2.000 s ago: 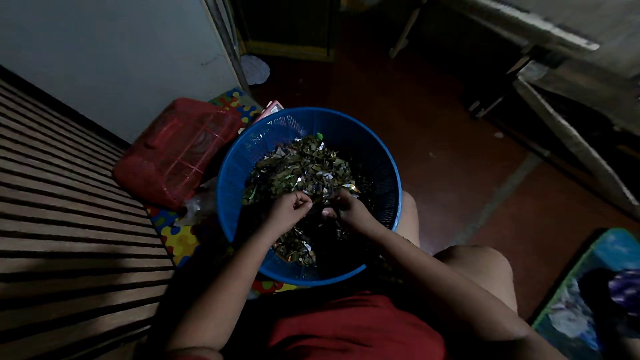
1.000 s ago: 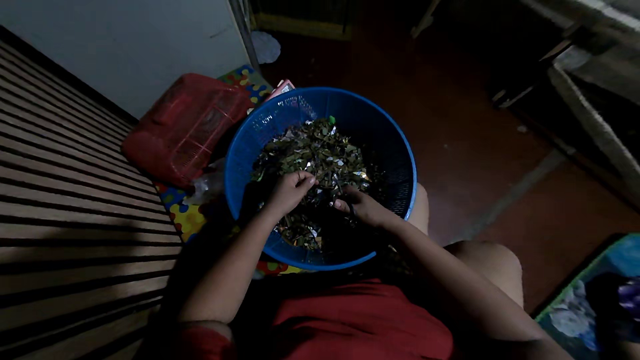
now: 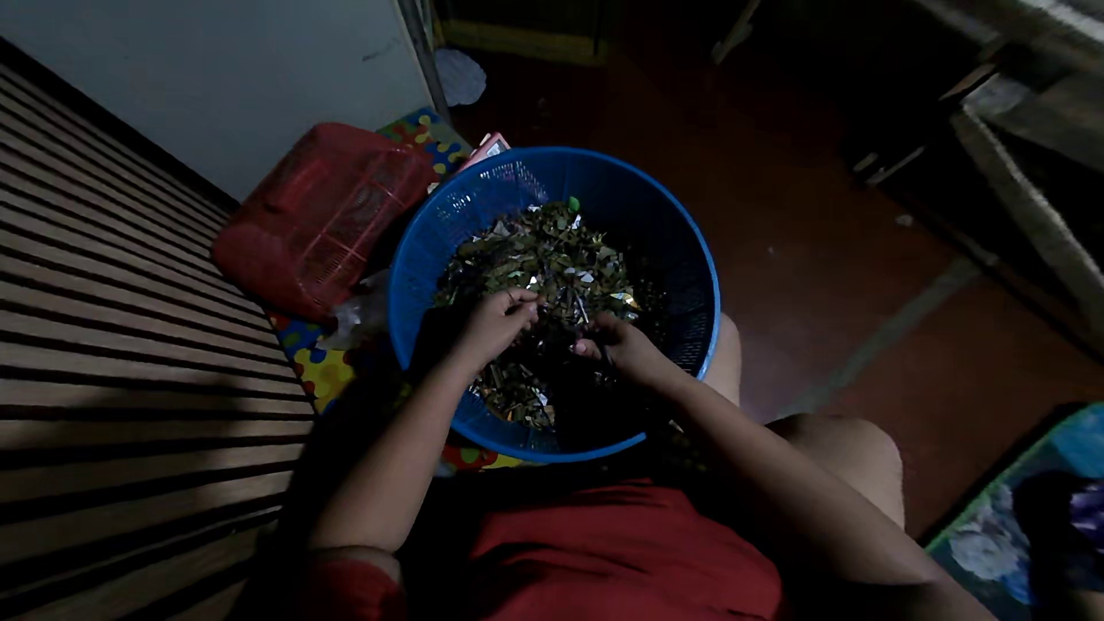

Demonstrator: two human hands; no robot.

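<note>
A round blue plastic basket [image 3: 709,285] stands between my legs. Inside lies a heap of small dark and shiny scraps [image 3: 561,259], greenish brown with silvery bits; what they are made of is unclear. My left hand [image 3: 502,323] is over the middle of the heap, fingertips bent together, and whether a scrap is between them cannot be told. Just right of it, my right hand [image 3: 625,347] is low over the heap with thumb and forefinger curled. Something dark seems to be by its fingers, too dim to make out. Shadow hides the heap below both hands.
Left of the basket, a red plastic basket [image 3: 323,216] lies on a colourful patterned mat [image 3: 323,375], near a clear plastic bag [image 3: 349,321]. A slatted wooden surface [image 3: 129,371] runs along the left. Wooden furniture legs [image 3: 1026,198] stand at the upper right, and a blue-green mat [image 3: 992,535] lies lower right.
Both hands stay over the heap, with small shifts of the fingers. The baskets have not plainly moved.
</note>
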